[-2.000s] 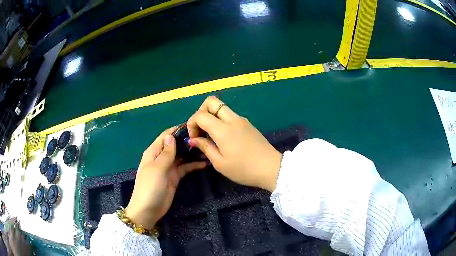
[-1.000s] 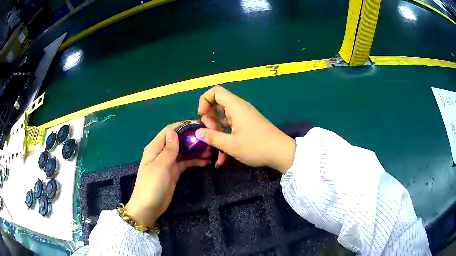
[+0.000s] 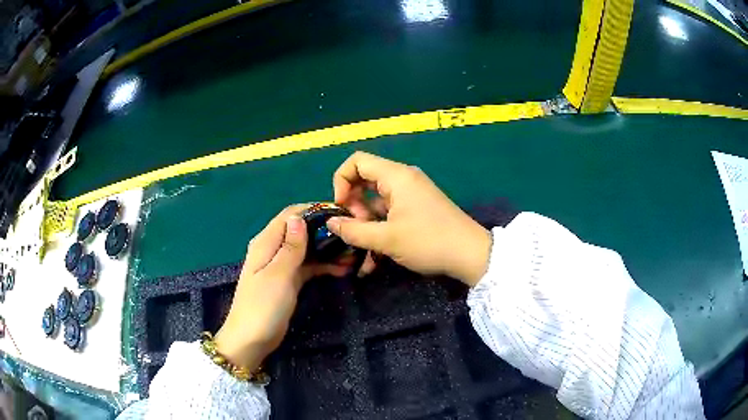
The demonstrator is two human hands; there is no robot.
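Note:
A round dark unit with a shiny rim [image 3: 318, 234] is held over the foam tray in front of me. My left hand [image 3: 275, 267] holds it by its left side and from below, thumb on the near face. My right hand [image 3: 402, 215] is at its right side, with the thumb tip on the dark face and the other fingers curled. Whether the right fingers grip the unit or only press on it is hard to tell. The lower part of the unit is hidden behind the fingers.
A black foam tray [image 3: 361, 328] with square pockets lies under my hands. Several round black discs [image 3: 84, 267] lie on a white sheet [image 3: 98, 361] at left. Yellow tape [image 3: 328, 135] and a yellow-wrapped post [image 3: 603, 57] stand beyond. A paper sheet [image 3: 732, 197] is at far right.
The unit's face first showed a small blue and pink spot at my right fingertips, then a purple glare, and now looks dark. My right thumb has moved onto the face. Both hands shifted slightly right.

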